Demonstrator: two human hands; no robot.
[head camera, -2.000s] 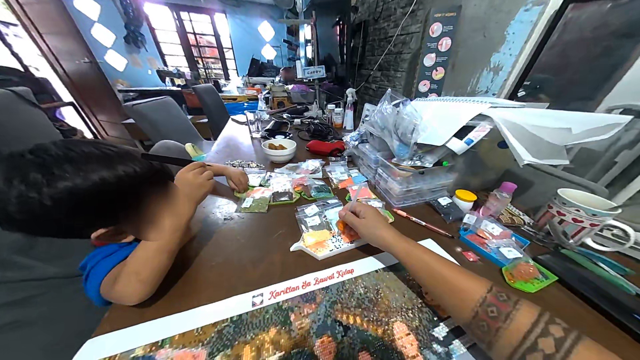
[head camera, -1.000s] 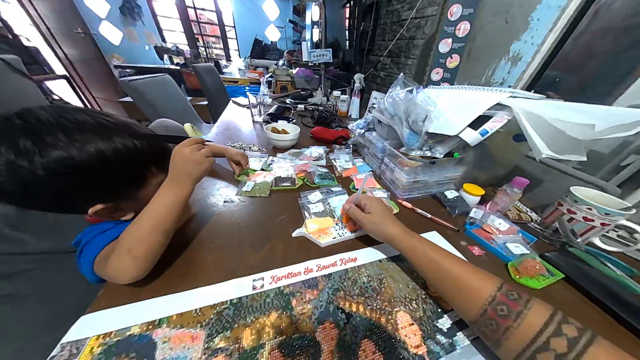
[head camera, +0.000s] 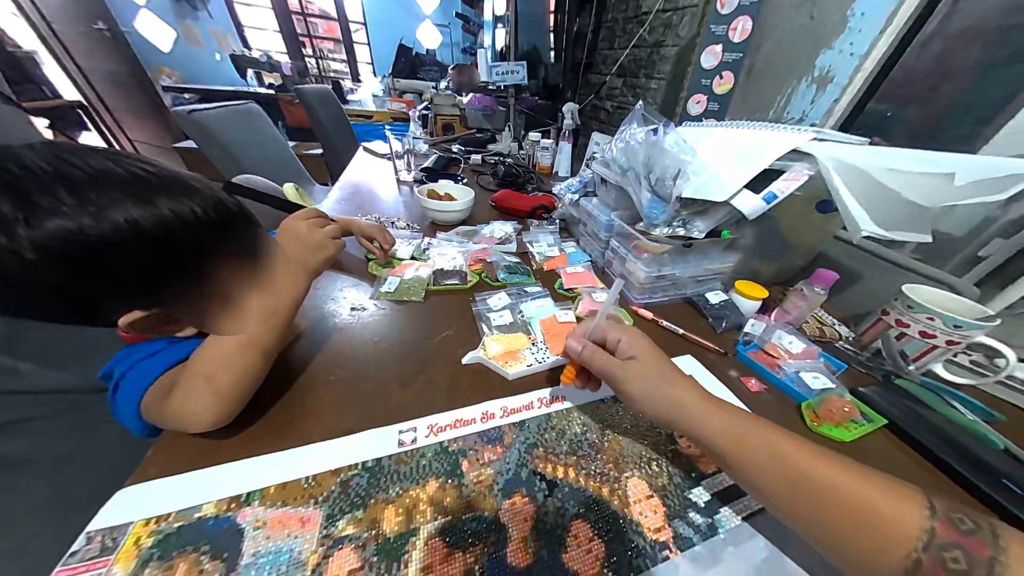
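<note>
My right hand (head camera: 612, 356) is closed around a translucent pen-like tool (head camera: 606, 308) with an orange grip, its clear end pointing up. The hand is just right of a white tray (head camera: 524, 368) that holds small zip bags of beads (head camera: 512, 316), yellow and orange among them. Below the hand lies a diamond painting canvas (head camera: 416, 504) with red lettering on its white border. More bead bags (head camera: 404, 286) rest on green trays beyond. My left hand is not in view.
Another person (head camera: 216, 320) leans over the table at left, a hand at the bags. A white bowl (head camera: 445, 210), red case (head camera: 523, 203), stacked plastic boxes (head camera: 656, 260), reddish pen (head camera: 680, 330), blue tray (head camera: 780, 372), green tray (head camera: 844, 424) and heart-patterned mug (head camera: 928, 328) stand about.
My right hand has lifted from the bead bags on the white tray and moved a little right and toward the canvas. The clear end of the tool now shows upright.
</note>
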